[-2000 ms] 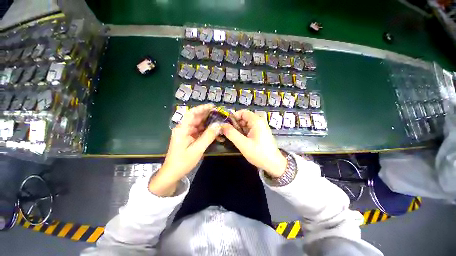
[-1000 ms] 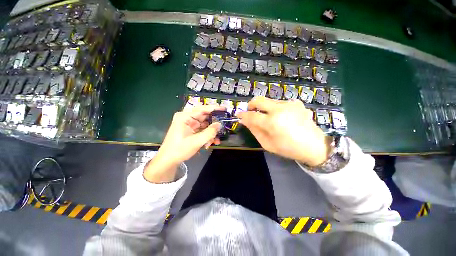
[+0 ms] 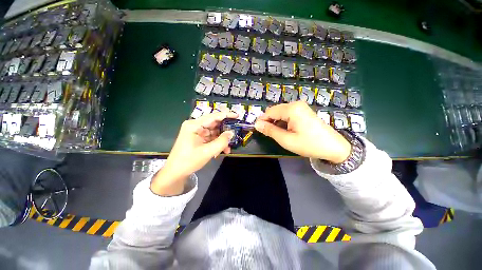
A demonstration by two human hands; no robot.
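My left hand [image 3: 200, 141] holds a small dark device housing [image 3: 231, 132] between thumb and fingers, above the front edge of the bench. A yellow strip [image 3: 248, 136] sticks out at the housing's right side. My right hand [image 3: 296, 129] has thumb and forefinger pinched just right of the housing, on a thin light tool [image 3: 245, 125] that reaches over it. The tool is small and blurred. Behind the hands lies a clear blister tray [image 3: 192, 79] with rows of grey-white batteries [image 3: 256, 89], some with yellow edges. The hands cover part of its front row.
Tall stacked blister trays [image 3: 79, 105] stand at left. A single unit [image 3: 164, 55] lies between stack and tray. Another clear tray [image 3: 465, 105] is at right. Beyond the metal rail [image 3: 391, 46], two small units lie on the green belt [image 3: 285, 6]. A person's sleeve shows at far right.
Two seconds ago both hands were together on the housing. Since then my right hand has shifted right and pinches the thin tool. The whole view has also moved slightly.
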